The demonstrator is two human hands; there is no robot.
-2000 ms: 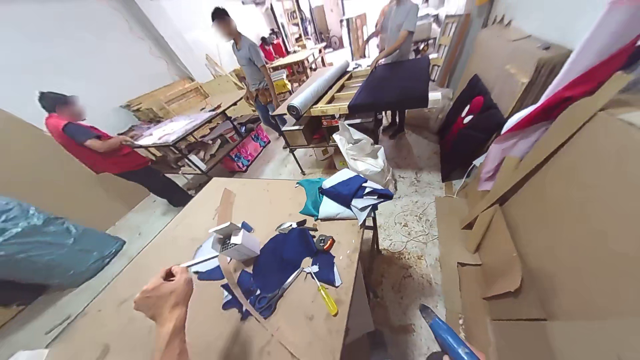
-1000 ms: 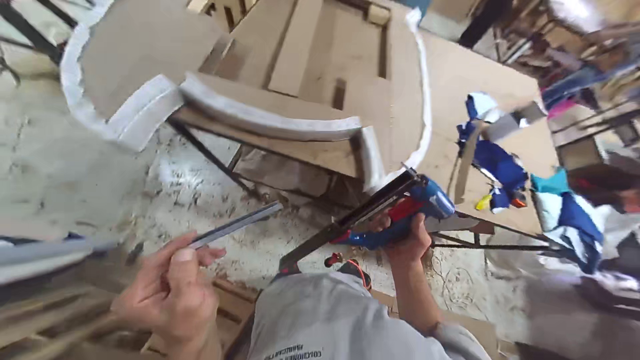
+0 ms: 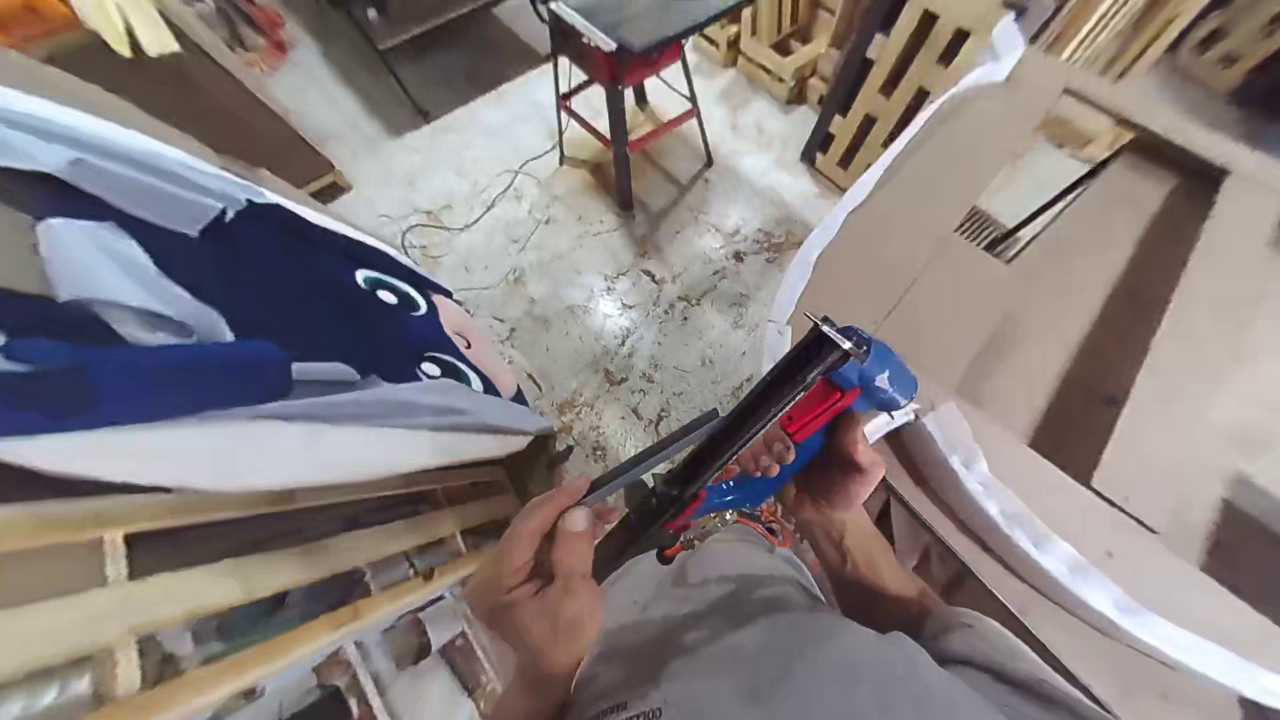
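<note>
Low in the head view, my left hand (image 3: 545, 580) pinches a grey strip of staples (image 3: 650, 458) between thumb and fingers. The strip's far end lies beside or against the long black magazine of a blue and red pneumatic staple gun (image 3: 815, 405). My right hand (image 3: 835, 465) grips the gun by its handle, with the gun's nose pointing up and away from me. Whether the magazine is slid back is not plain. An orange air hose (image 3: 770, 522) shows under the gun, near my shirt.
Navy fabric with printed eyes (image 3: 300, 290) covers a padded piece on the left, above a slatted wooden frame (image 3: 300, 560). On the right stands a cardboard-covered frame (image 3: 1050, 420) edged with white padding. A red and black stand (image 3: 625, 70), a cable (image 3: 480, 210) and wooden frames are farther off.
The view has swung strongly from the work table to the floor and frames. The staple strip, apart from the gun one second ago, is now up at its magazine.
</note>
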